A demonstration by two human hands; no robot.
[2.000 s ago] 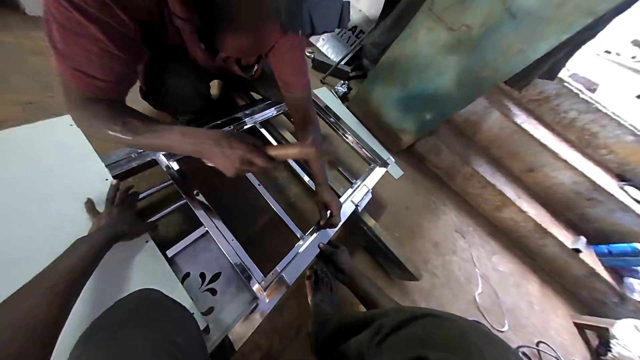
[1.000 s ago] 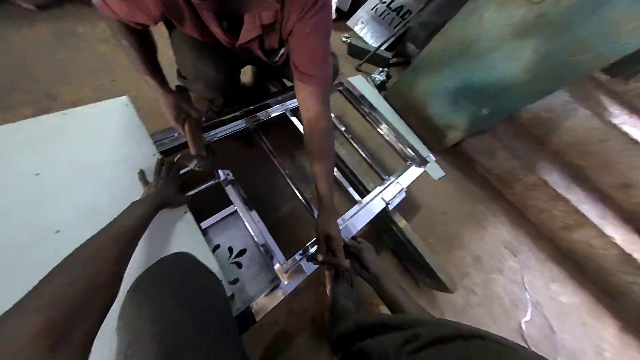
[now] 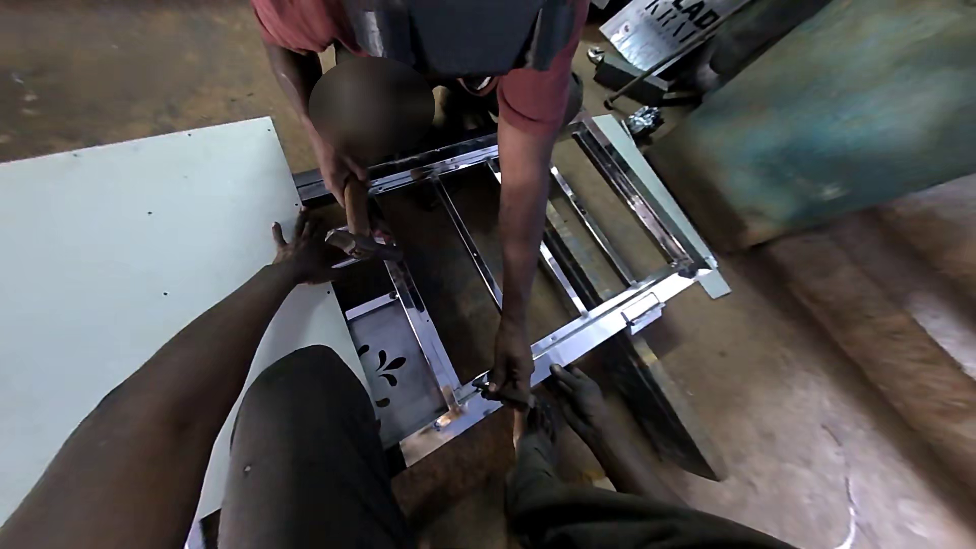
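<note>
My left hand (image 3: 305, 248), fingers spread, rests at the edge of a pale sheet panel (image 3: 221, 191). At the near rail of a shiny metal frame (image 3: 587, 328) is my right hand (image 3: 581, 393), its fingertips at the rail's edge; whether they grip it is unclear. A co-worker opposite holds a wooden-handled hammer (image 3: 357, 206) above the frame, close to my left hand. The co-worker's other hand (image 3: 511, 362) holds a small dark tool, too unclear to name, on the near rail. A metal sheet with leaf-shaped cutouts (image 3: 377, 366) lies at the frame's left end.
Dark bars (image 3: 663, 404) lie beneath the frame and stick out toward me. A large green-stained sheet (image 3: 839, 130) stands at the upper right, beside ledges (image 3: 900, 282). A metal plate bearing writing (image 3: 648, 34) and a rod lie behind the frame. My knees flank the work.
The co-worker's hammer has moved left from over the middle of the frame to near my left hand. The co-worker's other hand stays at the near rail. My hands remain about where they were.
</note>
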